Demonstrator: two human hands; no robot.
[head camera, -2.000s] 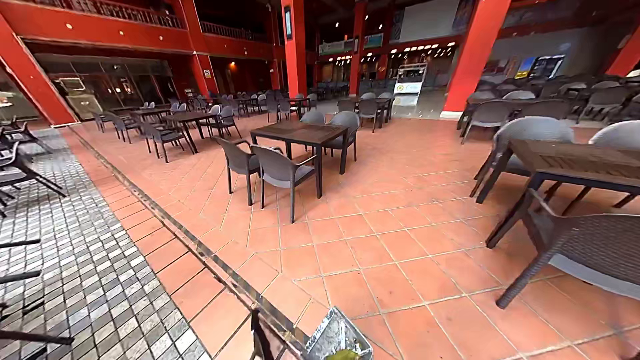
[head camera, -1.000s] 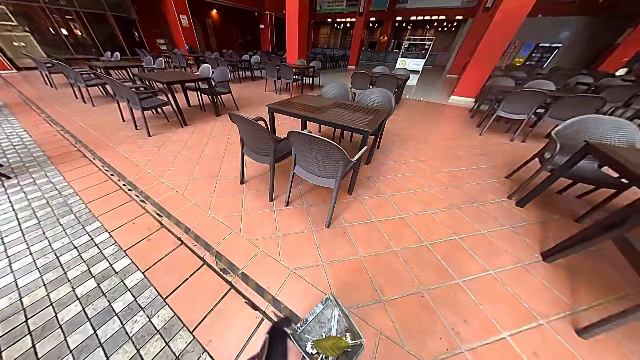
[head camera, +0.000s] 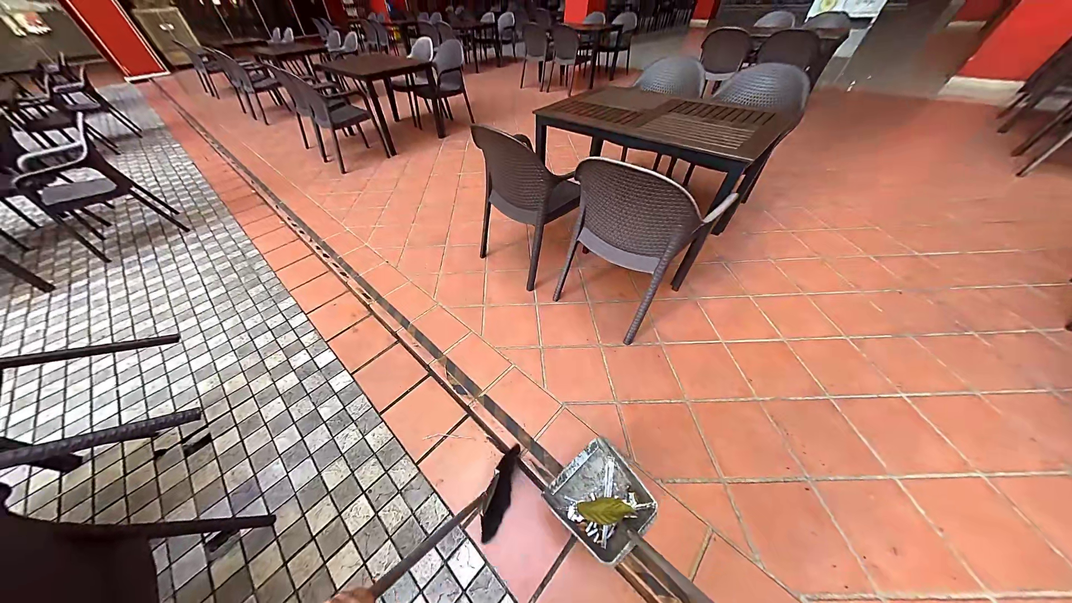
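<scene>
My left hand (head camera: 355, 595) shows only as a sliver at the bottom edge, closed on the handle of a broom. The broom's dark bristle head (head camera: 501, 494) hovers or rests over the red tiles, just left of a long-handled dustpan (head camera: 643, 484); the two are apart. Inside the metal-looking pan lie a yellow-green leaf (head camera: 605, 510) and several white bits that look like cigarette butts (head camera: 610, 479). The pan's handle (head camera: 670, 574) runs out of view at the lower right. My right hand is out of sight.
A narrow drain channel (head camera: 377, 310) crosses the floor diagonally, beside grey checkered paving (head camera: 276, 402). A slatted table (head camera: 662, 121) with woven chairs (head camera: 641, 209) stands ahead. Chair legs (head camera: 109, 435) jut in at the left; more tables and red pillars stand behind.
The broom head and dustpan show farther into view than before, with the leaf in the pan both one second ago and now. The view has turned down and left since one second ago.
</scene>
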